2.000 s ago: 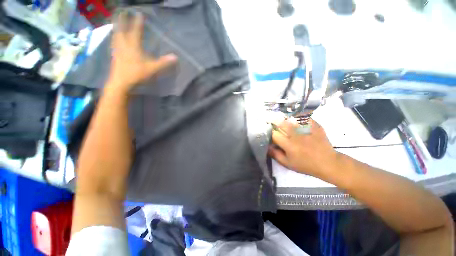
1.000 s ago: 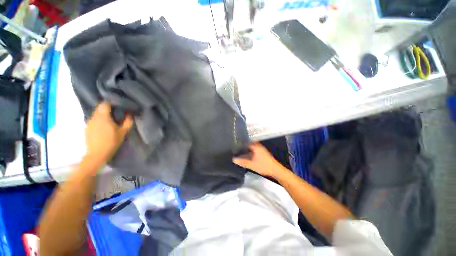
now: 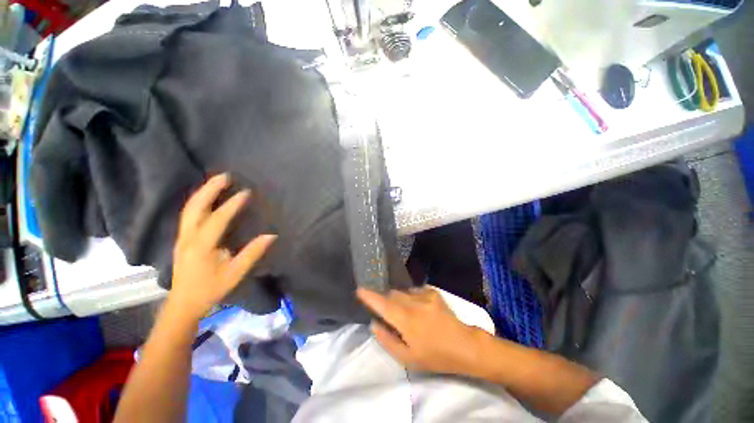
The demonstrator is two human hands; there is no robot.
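Observation:
A dark grey garment (image 3: 248, 124) lies spread over the left part of the table, its near end hanging over the front edge towards my lap. A narrow lighter grey folded edge with pale stitch rows (image 3: 363, 206) runs down its right side. My left hand (image 3: 217, 248) rests on the cloth with fingers spread. My right hand (image 3: 413, 322) holds the lower end of the stitched edge between thumb and fingers. The machine's presser foot area (image 3: 360, 41) is at the top, beyond the edge strip.
On the white table (image 3: 463, 157) lie a dark flat phone-like rectangle (image 3: 500, 45), pink and blue pens (image 3: 583, 103) and a black oval object (image 3: 617, 86). A tray at right holds yellow and green handles (image 3: 704, 81). Dark cloth (image 3: 645, 289) hangs below right, beside a blue crate (image 3: 513, 285).
The garment has been opened out flatter and shifted left, and its stitched edge now faces up. My left hand has let go of the bunched cloth and lies lower. My right hand has moved down slightly.

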